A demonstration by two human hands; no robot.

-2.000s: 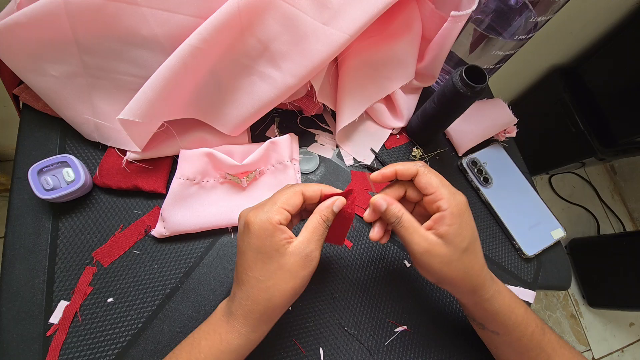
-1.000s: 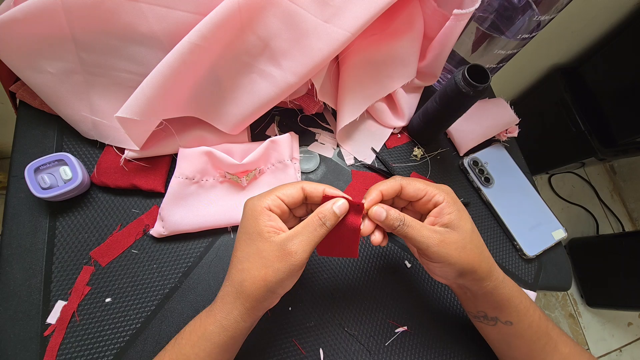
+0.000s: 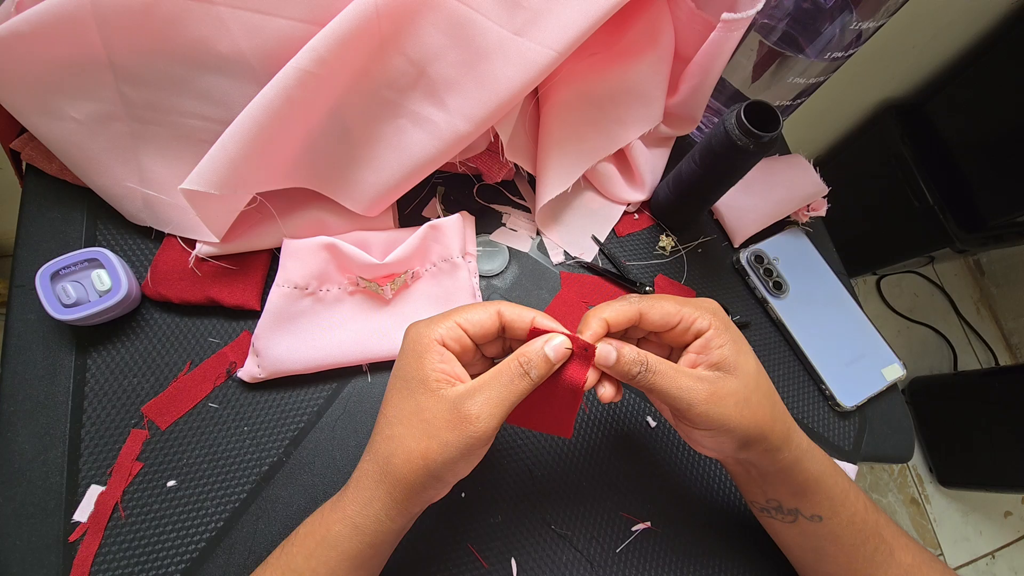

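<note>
My left hand [image 3: 464, 392] pinches the upper edge of a small dark red fabric piece [image 3: 552, 400] between thumb and forefinger. At the same edge, my right hand [image 3: 680, 368] grips the right corner, its fingertips close to the left ones. Small dark stitches or a needle tip show at the pinched edge; which, I cannot tell. Behind the hands lie more red fabric [image 3: 576, 292] and black-handled scissors or snips [image 3: 620, 272], partly hidden. To the left rests a pink stitched fabric pouch [image 3: 344, 320] with a gold trim piece [image 3: 386, 284].
Pink satin fabric [image 3: 384, 104] heaps across the back. A dark thread cone [image 3: 712, 168] and a blue smartphone [image 3: 824, 320] are at right. A purple earbud case [image 3: 88, 286], a folded red fabric piece [image 3: 208, 272] and red scraps [image 3: 196, 384] lie at left.
The red piece has turned from a tilted hold to hanging lower between my hands. My right hand has closed in on its upper right edge.
</note>
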